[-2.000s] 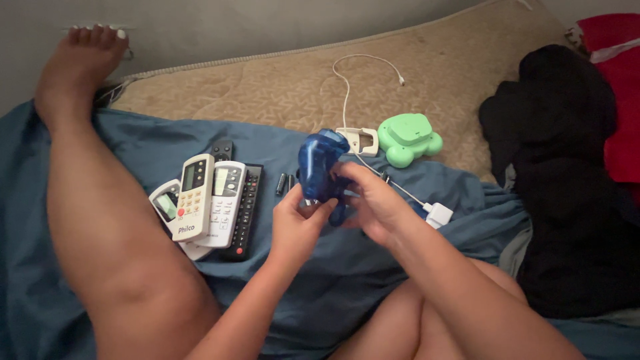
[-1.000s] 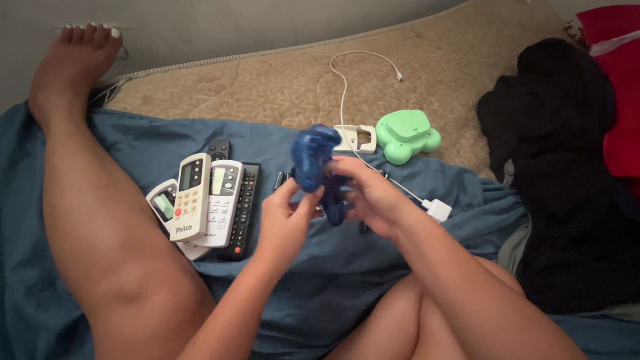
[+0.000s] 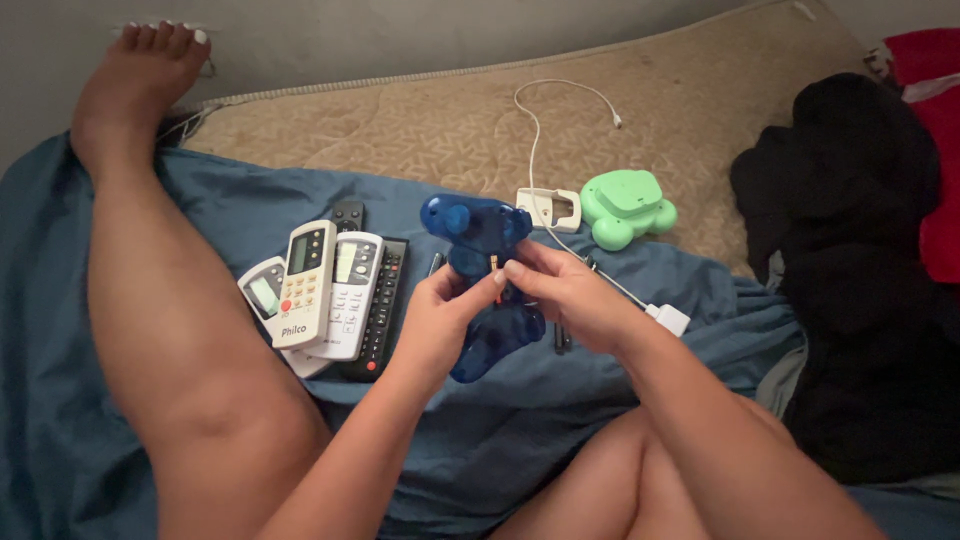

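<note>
A translucent blue plastic game controller (image 3: 480, 225) is held over the blue sheet, its underside toward me and its grips pointing left. My left hand (image 3: 450, 307) grips its lower left side, the thumb on the middle. From the right, my right hand (image 3: 570, 289) holds it, thumb and fingers at the centre. Between the two thumbs a small orange and metallic part (image 3: 494, 264) shows at the controller's middle; what it is cannot be told. Dark batteries (image 3: 561, 337) lie on the sheet, partly behind my right hand.
Several remote controls (image 3: 304, 281) are piled at left. Beyond my hands lie a cream remote holder (image 3: 568, 210), a light green plastic object (image 3: 626, 202) and a white cable (image 3: 534, 142) with a charger plug (image 3: 669, 319). Black clothing (image 3: 840, 262) and red cloth (image 3: 941, 150) are at right, my legs in front.
Both hands have turned the blue controller, so its wide underside now faces me. My thumbs have come together at its middle. The remotes and the green object have stayed put.
</note>
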